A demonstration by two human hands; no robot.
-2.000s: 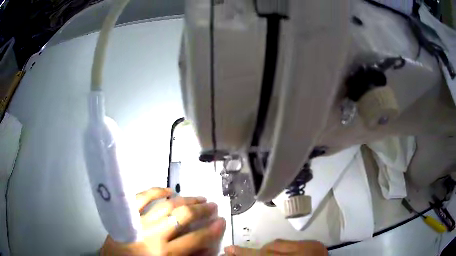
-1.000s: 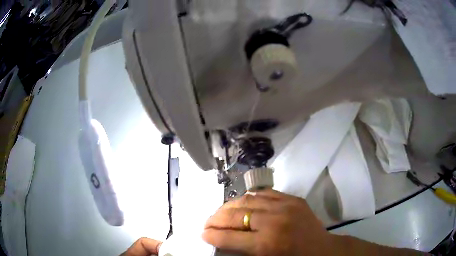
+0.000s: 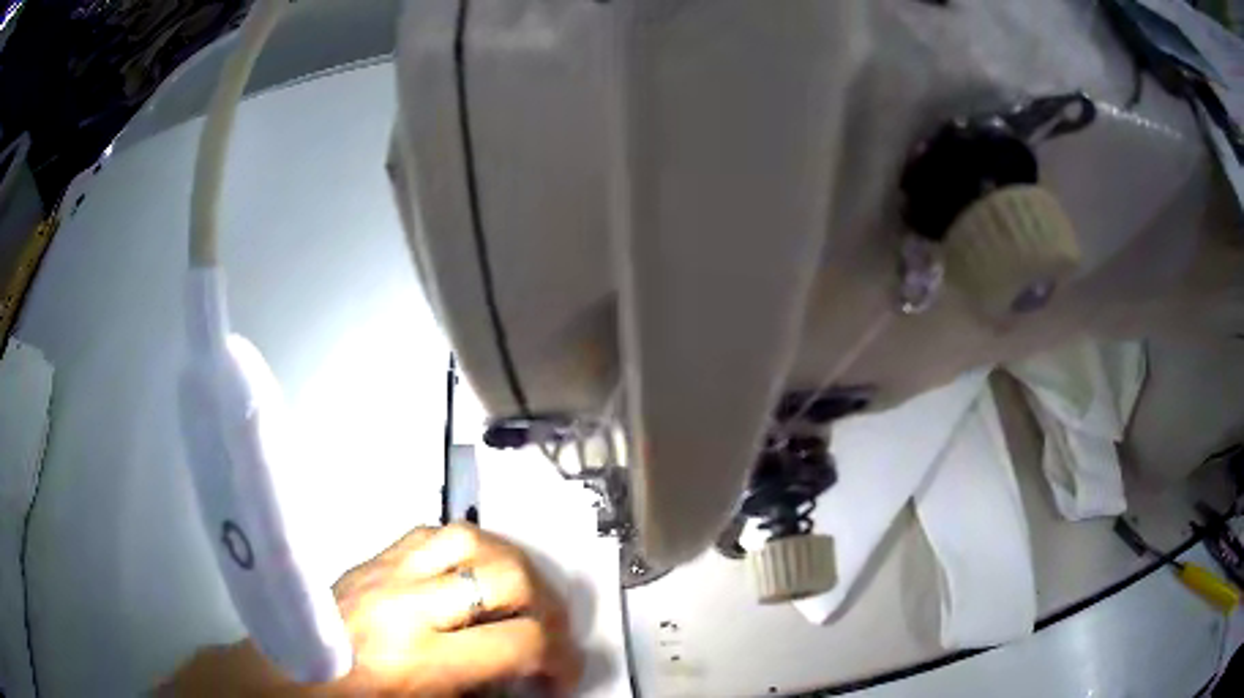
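My left hand (image 3: 457, 614), with a ring, lies over the white fabric piece (image 3: 589, 580) left of and in front of the needle area. Its fingers are bent and press on the piece; the fingertips are hidden or blurred. The fabric is washed out by the lamp light, so its outline is hard to tell. The presser foot area (image 3: 614, 507) is mostly hidden behind the cream machine head (image 3: 723, 246). My right hand is not in view.
White folded strips (image 3: 975, 518) lie on the bed to the right, under the arm. The LED lamp (image 3: 253, 505) hangs at left. Tension dials (image 3: 794, 566) stick out right of the head. Yellow-handled snips (image 3: 1203, 586) lie far right. White pieces (image 3: 25, 450) lie far left.
My right hand, over the bed by the low dial one second ago, has left the view. My left hand has come from the bottom edge onto the fabric. The camera view has shifted.
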